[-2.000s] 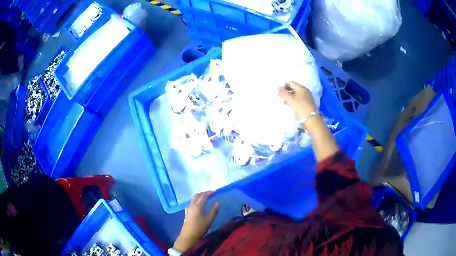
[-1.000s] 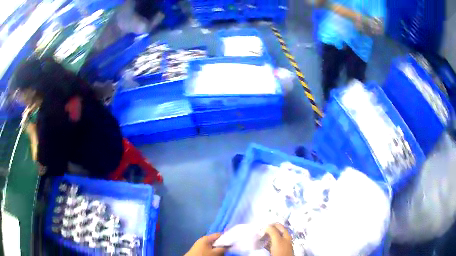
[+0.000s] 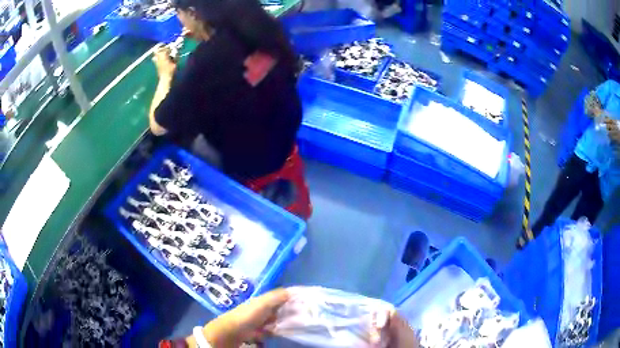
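Note:
A clear plastic bag [image 3: 326, 314] is stretched between my two hands at the bottom of the view. My left hand [image 3: 262, 314] holds its left end and my right hand [image 3: 391, 332] holds its right end, partly cut off by the lower edge. I cannot tell whether the bag has anything in it. The supply tote [image 3: 270, 268] is left of my hands, with bare white-and-dark product units [image 3: 183, 228] in slanting rows. The packing tote [image 3: 435, 266] is at the lower right, with bagged units [image 3: 469, 316] in it.
A person in dark clothes [image 3: 234, 102] sits on a red stool [image 3: 297, 183] at the green bench [image 3: 119, 112]. Stacked blue totes [image 3: 442, 187] stand beyond. A person in light blue [image 3: 598, 146] stands at right. Dark parts [image 3: 95, 292] lie under the bench.
The view has swung left, bringing the supply tote nearer the centre and the packing tote to the lower right. My hands, earlier over the packing tote, now stretch the bag out.

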